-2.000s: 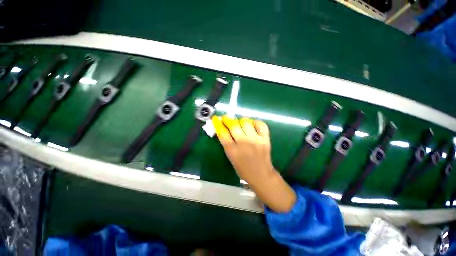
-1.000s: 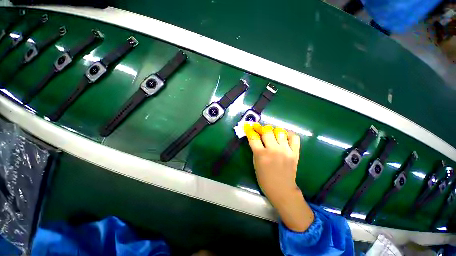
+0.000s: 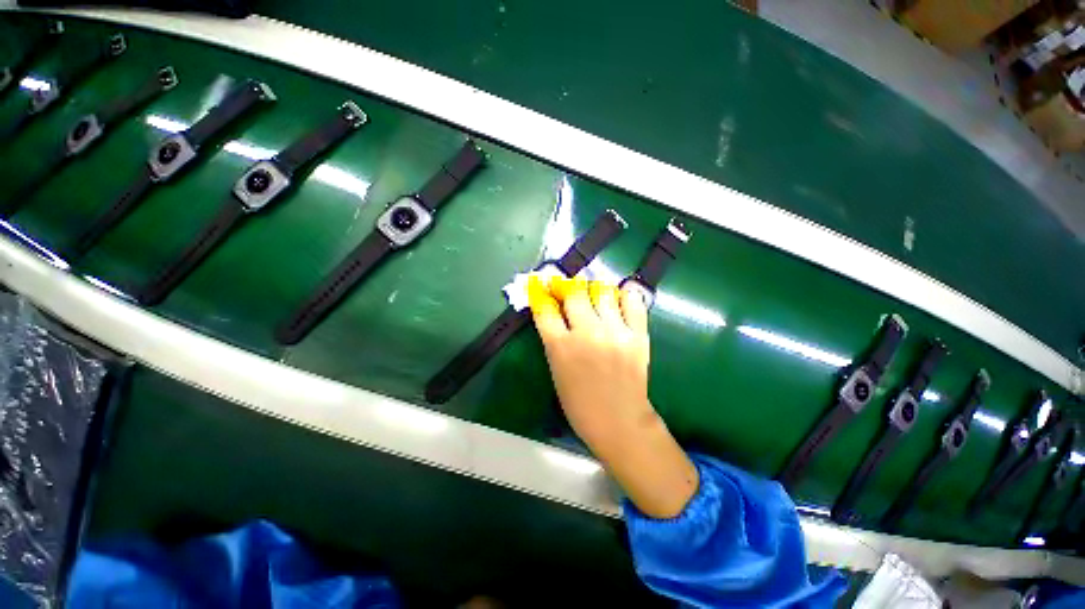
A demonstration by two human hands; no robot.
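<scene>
My right hand (image 3: 599, 357), with yellow finger cots on its fingertips, holds a small white wipe (image 3: 520, 289) over the case of a smartwatch (image 3: 482, 355) lying on the green conveyor belt. The wipe and fingers hide that watch's case. A second smartwatch (image 3: 660, 258) lies just right of it, partly behind my fingers. Another smartwatch (image 3: 405, 221) lies back up to the left, its round sensor showing. My left hand is not in view; only a blue sleeve (image 3: 226, 571) shows at the lower left.
More watches lie in a row along the belt on both sides. Whitish rails (image 3: 357, 414) edge the belt. A plastic-covered tray (image 3: 48, 440) is at the left. A white item (image 3: 895, 585) shows at the lower right. Cardboard boxes (image 3: 970, 30) stand at the upper right.
My right hand with the wipe has moved left from one watch to its neighbour. The watches have shifted to the right in the picture over the last second. The blue-clothed person at upper right has left view.
</scene>
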